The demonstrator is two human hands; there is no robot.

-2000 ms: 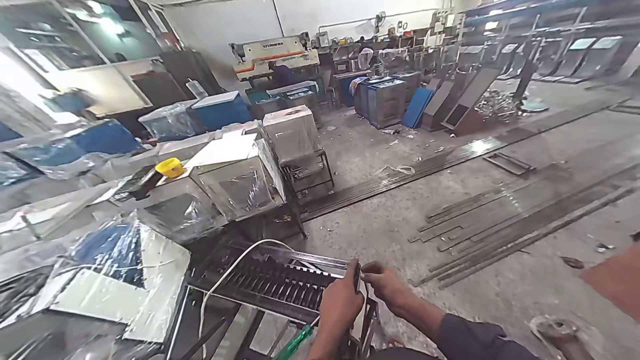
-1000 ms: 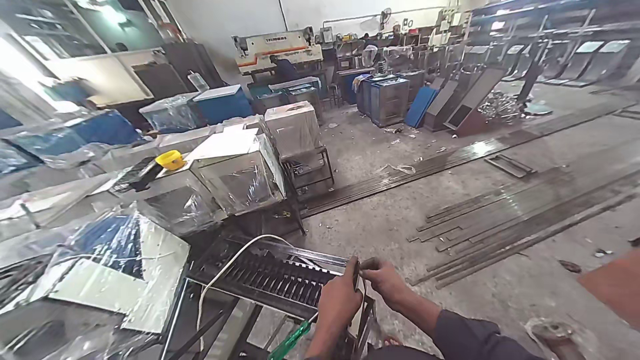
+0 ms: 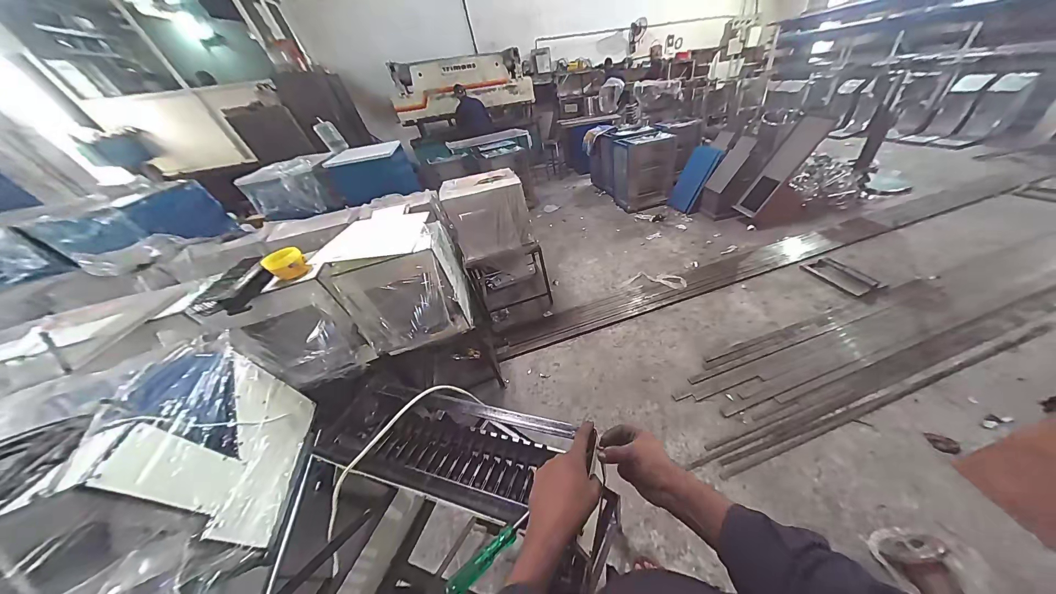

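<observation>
My left hand (image 3: 565,487) is at the right end of a dark metal frame (image 3: 429,487) that holds a row of dark slats (image 3: 462,454). Its fingers are closed around a small dark piece, too unclear to name. Close on the right, my right hand (image 3: 635,458) has thumb and fingertips pinched together near that piece; whether something thin is between them cannot be told. A screwdriver with a green handle (image 3: 483,561) lies by my left wrist, its shaft partly hidden. A pale cable (image 3: 355,462) loops over the frame.
Plastic-wrapped cabinets (image 3: 396,289) stand at the left, with a yellow container (image 3: 285,262) on top. Long metal bars (image 3: 825,379) lie on the floor at the right. Farther back, a person (image 3: 472,114) is at a large press machine (image 3: 462,82), near blue cabinets (image 3: 643,169).
</observation>
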